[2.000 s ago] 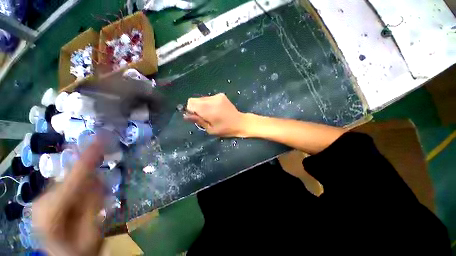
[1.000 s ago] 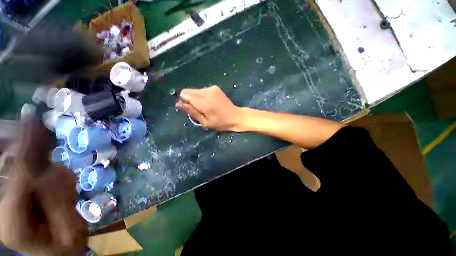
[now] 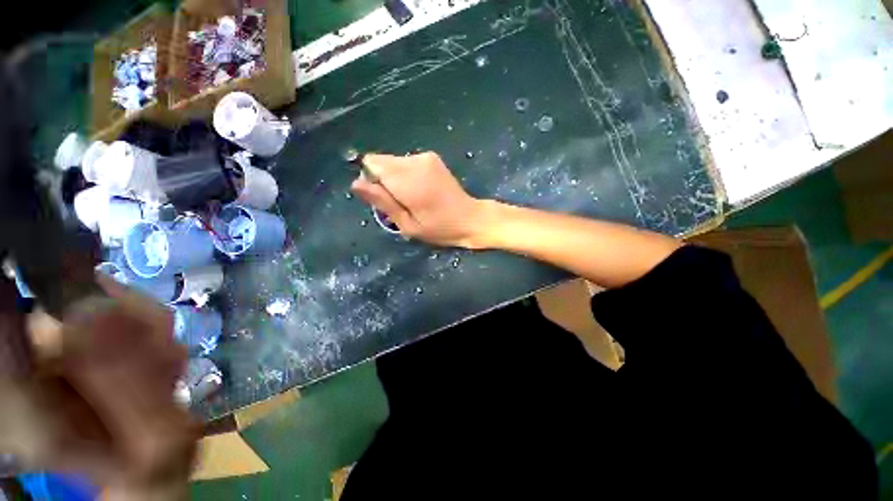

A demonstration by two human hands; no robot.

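My right hand (image 3: 426,201) is a fist above the dark green bench, shut on a thin punch-like rod (image 3: 356,160), of which only a small end shows. A pale curved rim (image 3: 387,222), perhaps of a housing, shows under the fist; the rest is hidden. My left hand (image 3: 108,382) is large and blurred at the lower left, closed around a dark blurred hammer (image 3: 39,166) raised at the left edge. Light blue housings (image 3: 166,250), white housings (image 3: 250,122) and a black housing (image 3: 196,174) lie piled at the left.
Two cardboard trays at the back left hold bluish-white parts (image 3: 134,78) and red-and-white parts (image 3: 230,49). White boards (image 3: 725,88) lie at the right. Tiny specks and a small white piece (image 3: 279,307) lie on the bench (image 3: 499,108). Open cartons (image 3: 774,294) stand below its edge.
The hammer and my left hand have swung away from over the pile to the left edge. My right hand stays closed in nearly the same place. The view has shifted slightly.
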